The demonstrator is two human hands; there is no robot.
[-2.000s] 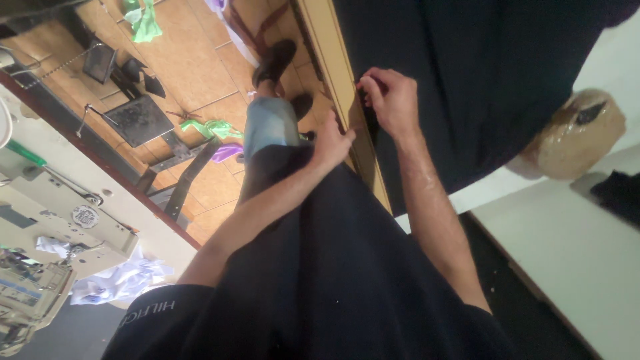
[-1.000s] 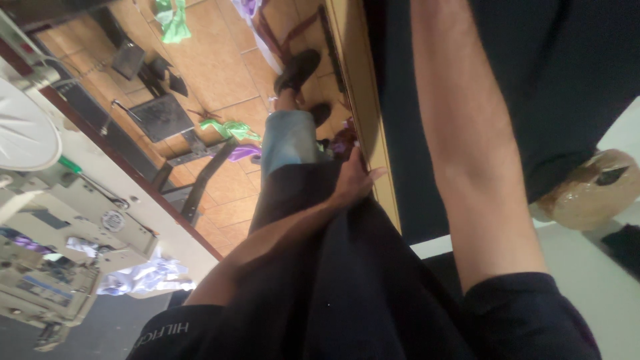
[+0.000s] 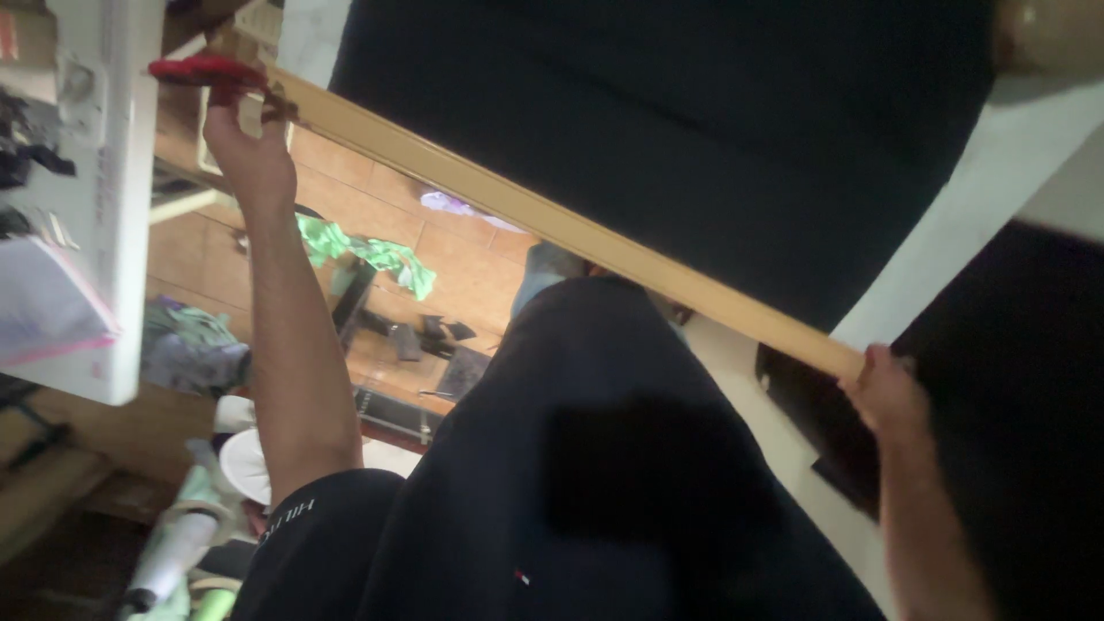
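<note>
My left hand, at the upper left, has its fingers closed round a blurred red object beside the far end of a pale wooden strip. This strip runs slantwise along the front of a white table. At the strip's near right end, my right hand has its fingers curled over the corner; blur hides the fingertips. Black fabric lies spread over the table behind the strip. A small brownish part shows next to the left thumb, too blurred to name.
A white worktop with a clear pink-edged bag stands on the left. Green cloth scraps and a purple scrap lie on the tiled floor. A dark surface lies beyond my right hand.
My hands have moved far apart, one to each end of the wooden strip. The red object now shows in my left hand. The view has turned strongly.
</note>
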